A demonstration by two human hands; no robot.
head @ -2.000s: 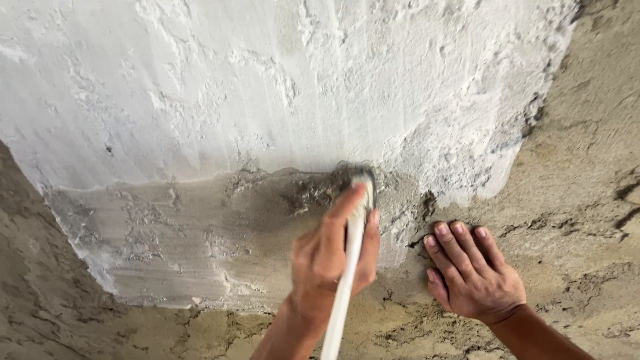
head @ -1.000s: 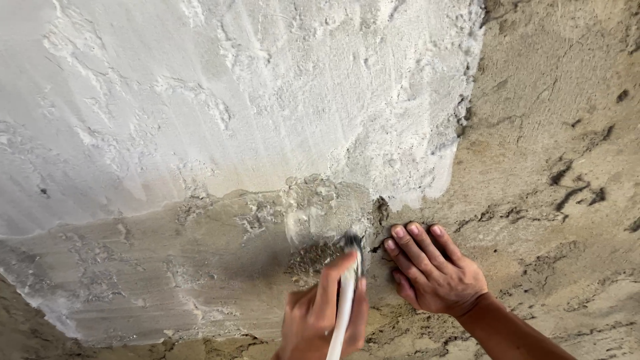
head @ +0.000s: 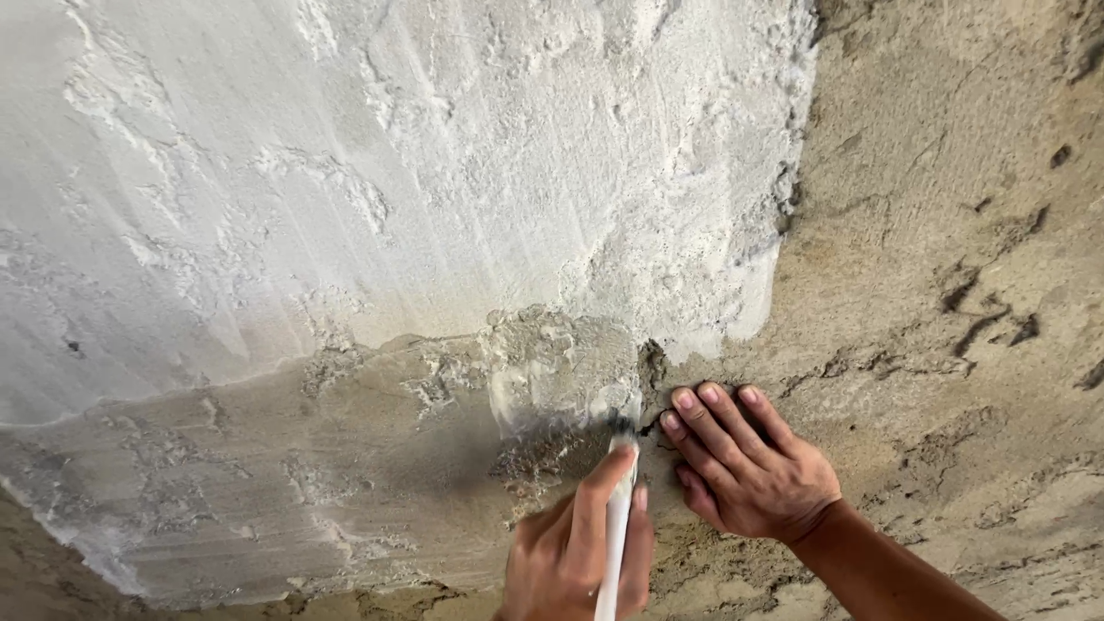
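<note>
My left hand (head: pixel 578 539), at the bottom centre, is closed around the white handle of a small brush (head: pixel 617 509), index finger along its top. The brush's dark, blurred bristles touch the rough surface at the lower right corner of a pale, wet-looking patch (head: pixel 561 371). This patch borders the white-coated area (head: pixel 483 155) above; a grey-brown band (head: pixel 362 466) runs to its left. Just right of the brush, my right hand (head: pixel 750 466) lies flat on the tan surface, fingers slightly apart, holding nothing. My left palm is hidden.
Uneven tan plaster or concrete (head: pixel 906 285) spans the right side, with cracks and pits (head: pixel 975 319). A dark hollow (head: pixel 651 362) lies just above my right fingertips. Ragged edges of the white area run down the right and lower left.
My left hand has moved the brush down from the white area's lower edge. A pale, wet-looking patch shows where the surface was darker two seconds ago. The view has shifted right.
</note>
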